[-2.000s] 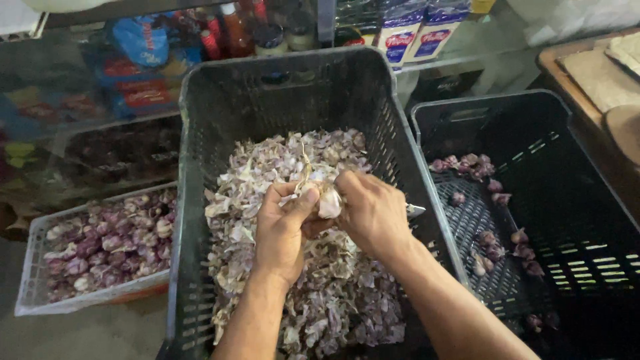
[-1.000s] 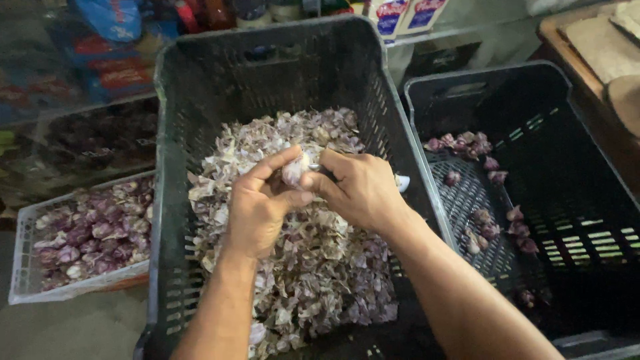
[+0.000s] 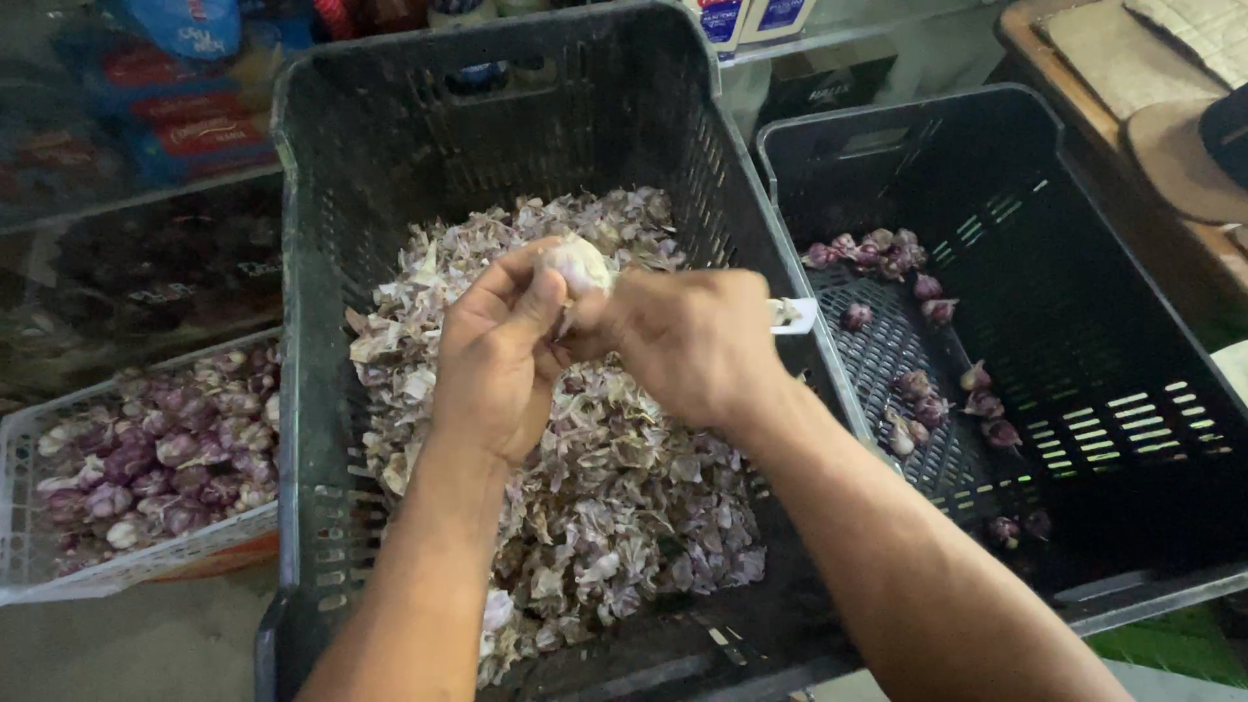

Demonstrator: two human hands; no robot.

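Note:
A pale garlic bulb (image 3: 575, 265) is held between the thumb and fingers of my left hand (image 3: 507, 341), above the middle crate. My right hand (image 3: 687, 341), blurred, is against the bulb's right side; whether its fingers grip anything cannot be told. Below both hands, loose papery garlic skins (image 3: 595, 507) fill much of the black plastic crate (image 3: 390, 88). A white strip-like object (image 3: 795, 316) shows just right of my right hand, at the crate's side; its other end is hidden.
On the right, a second black crate (image 3: 1102, 214) holds several purple garlic bulbs (image 3: 882, 252). A white plastic basket (image 3: 29, 526) heaped with purple garlic (image 3: 175, 448) stands at the left. Packaged goods (image 3: 200, 122) sit behind glass at the back. A wooden table (image 3: 1063, 73) edges the upper right.
My right hand has turned and now covers more of the bulb's right side. The bulb stays in my left hand and looks paler than two seconds ago, when loose skin and a stem showed.

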